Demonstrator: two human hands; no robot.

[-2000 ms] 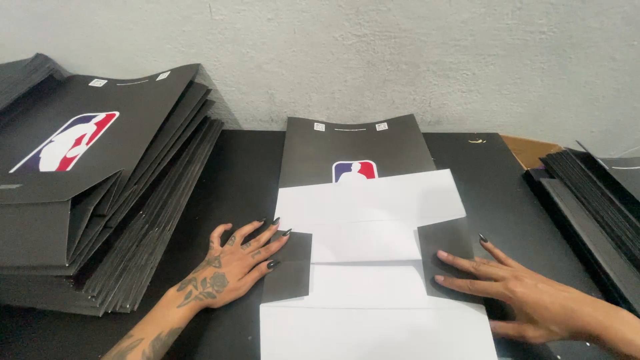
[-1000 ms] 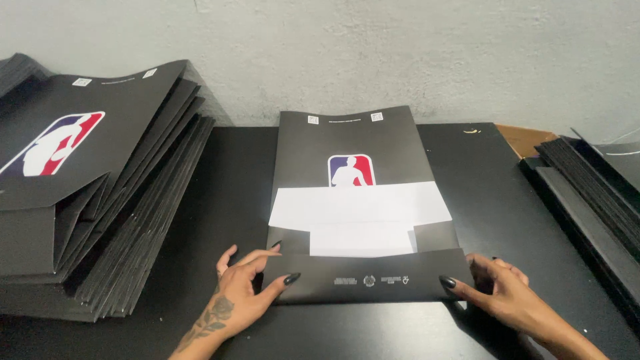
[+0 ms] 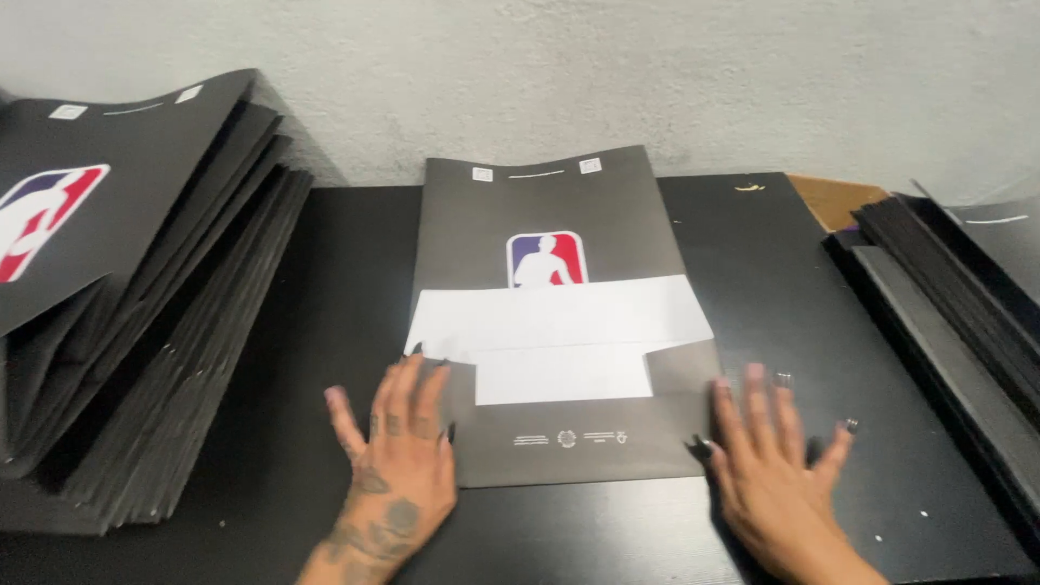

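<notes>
A black paper bag (image 3: pixel 561 203) with a red, white and blue logo lies flat in front of me. Its bottom end is partly folded: a white inner flap (image 3: pixel 561 317) shows across the middle, and a black flap (image 3: pixel 569 455) with small print lies folded over the near end. My left hand (image 3: pixel 402 455) has its fingers apart at the bag's left edge, fingertips touching by the white flap's corner. On the other side, my right hand (image 3: pixel 772 463) is spread, slightly blurred, at the right edge. Neither hand grips anything.
A tall, uneven stack of black paper bags (image 3: pixel 162 203) leans at the left. More flat black bags (image 3: pixel 959 301) are piled at the right, beside a brown cardboard piece (image 3: pixel 841 199). A rough grey wall (image 3: pixel 520 73) stands behind the black table (image 3: pixel 756 244).
The near flap, white side up two seconds ago, is folded over with its black printed side showing. Both hands have let go of the near fold's corners and spread at the bag's sides.
</notes>
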